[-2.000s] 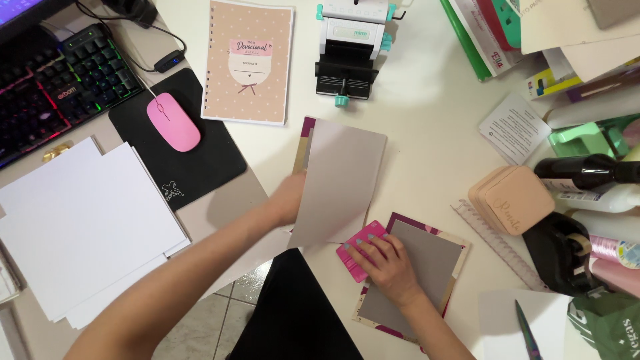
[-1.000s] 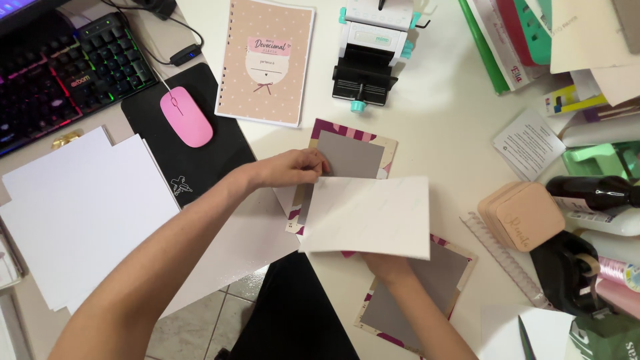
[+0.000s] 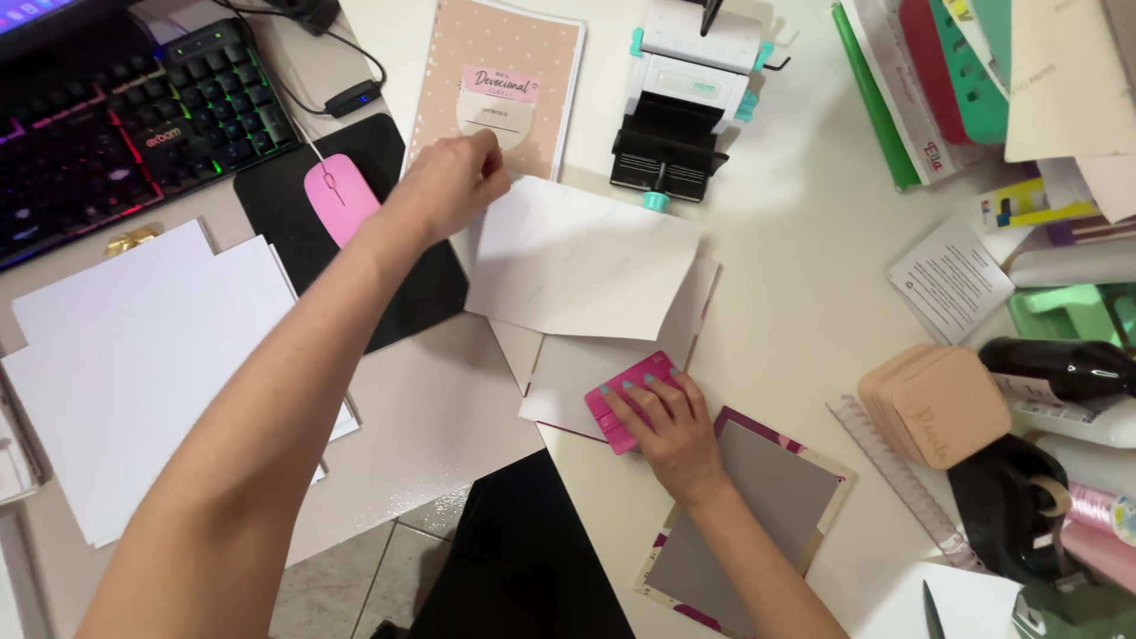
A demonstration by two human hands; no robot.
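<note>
Between the thumb and fingers of my left hand [image 3: 457, 182] is the upper left corner of a white sheet [image 3: 586, 262], which is raised over a cover board. The lower part of this board [image 3: 568, 377] shows a pale sheet lying on it, with a thin patterned edge. Pressed flat on that pale surface is a pink plastic squeegee [image 3: 626, 404], with the fingers of my right hand [image 3: 670, 426] spread on top of it. Under my right forearm lies a second cover board [image 3: 777, 484], grey in the middle with a patterned folded border.
A spiral-bound notebook [image 3: 506, 53] and a white binding machine [image 3: 683, 98] stand at the back. Left are a keyboard [image 3: 151, 124], a pink mouse [image 3: 342, 197] and white paper [image 3: 160, 382]. Right are a ruler [image 3: 896, 479], a beige case [image 3: 932, 404], a tape dispenser [image 3: 994, 506] and bottles.
My left hand has moved up toward the notebook, holding the sheet's corner. The nearer board's grey middle, bare one second ago, is now covered by a pale sheet. The squeegee has come onto it.
</note>
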